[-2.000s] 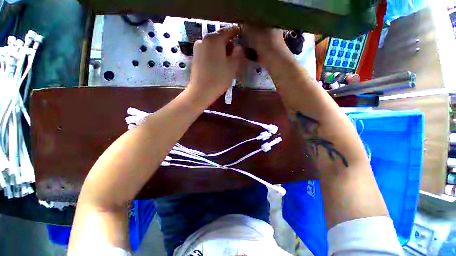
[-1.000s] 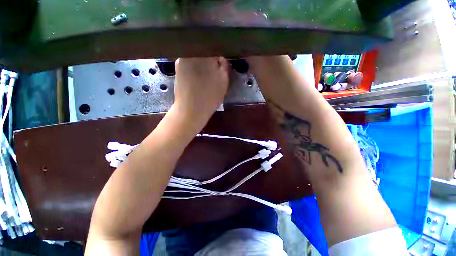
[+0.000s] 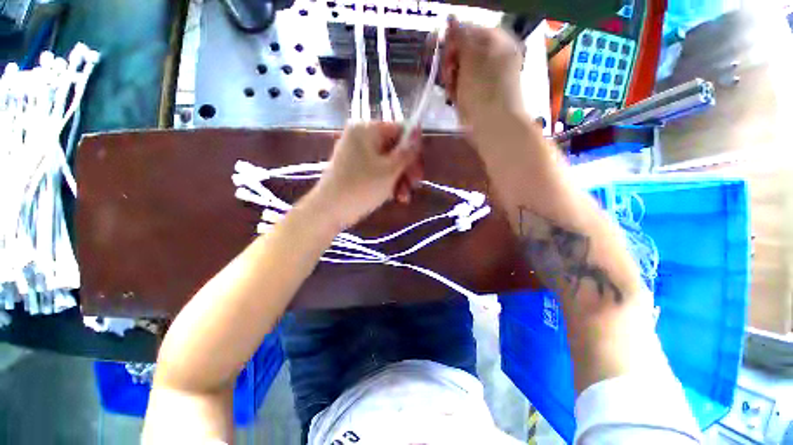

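White cable leads [image 3: 384,74] run from the fixture [image 3: 387,12] at the top down toward my left hand. My left hand [image 3: 372,165] is closed around the lower part of the white leads, over the back edge of the brown board [image 3: 156,222]. My right hand [image 3: 483,69], slightly blurred, is at the right of the fixture with its fingers on the upper part of a white lead. More loose white leads [image 3: 383,259] with connectors lie on the board below my hands.
A perforated plate [image 3: 235,61] lies behind the board. A cable bundle [image 3: 35,191] is on the left bench. A control panel [image 3: 600,69], metal bars [image 3: 648,109] and a blue bin [image 3: 696,261] are at right. A lower blue bin [image 3: 126,395] is at left. The green press head [image 3: 565,10] is above.
The press head no longer covers the fixture in view. My left hand has come back toward the board, and leads now show stretched between it and the fixture. My right hand shows fully.
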